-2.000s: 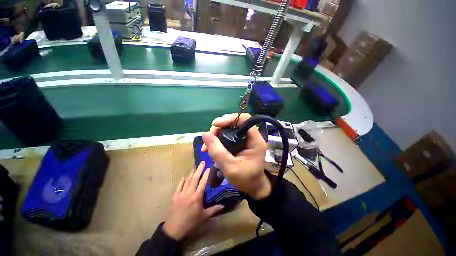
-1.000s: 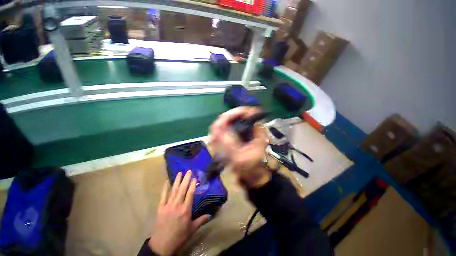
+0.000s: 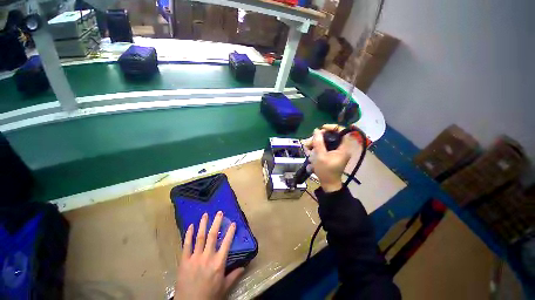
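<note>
A portable speaker with a blue front and black casing lies face up on the bench. My left hand rests on its blue front with the fingers spread. My right hand is closed around the black electric screwdriver, to the right of the speaker. The screwdriver's nose points down at the white and black screw feeder; whether it touches a screw cannot be told. A black cord curves from the screwdriver's top.
Another blue speaker lies at the left edge. The green conveyor behind carries several speakers. The cardboard bench cover lies under the work. A hanging balancer line rises above my right hand. Cartons stand at the right.
My right hand has moved right with the screwdriver, from above the speaker to the screw feeder. My left hand stays on the speaker. The camera view has shifted.
</note>
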